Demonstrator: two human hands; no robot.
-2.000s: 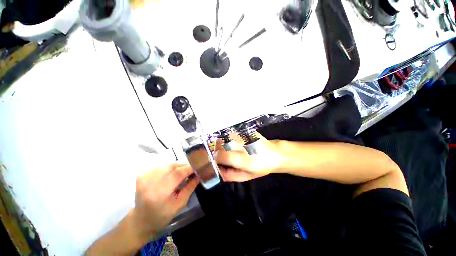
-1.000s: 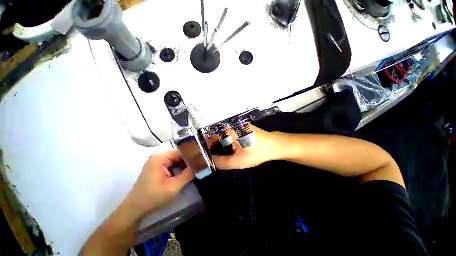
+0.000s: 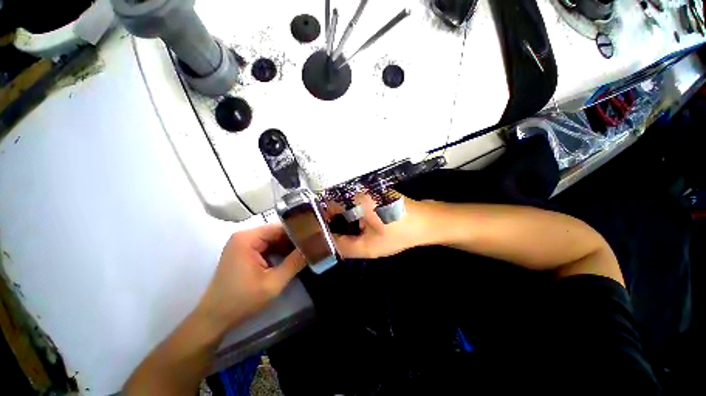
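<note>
The white sewing machine head (image 3: 371, 120) lies across the upper view. A shiny curved guard (image 3: 307, 230) hangs from its front and hides the needle area. My left hand (image 3: 251, 271) is left of the guard, thumb and fingers bent together, their tips hidden behind it; its hold cannot be made out. My right hand (image 3: 379, 232) is just right of the guard, below the thread tension parts (image 3: 375, 193), with fingers curled round a bit of black fabric (image 3: 345, 225). More black cloth lies below the hands, hard to tell from the dark clothing.
The white table (image 3: 93, 216) is at the left, with a worn edge. A grey post (image 3: 203, 62) rises from the machine head. A black strap (image 3: 528, 66) drapes over it. Red-handled scissors (image 3: 613, 110) and clear film (image 3: 577, 147) lie in a tray at the right. Blue plastic shows below the table.
Both hands have moved slightly up in view, along with small shifts of the whole picture. My left hand has come nearer the guard's lower left side since the earliest frame, showing more of the table's front edge.
</note>
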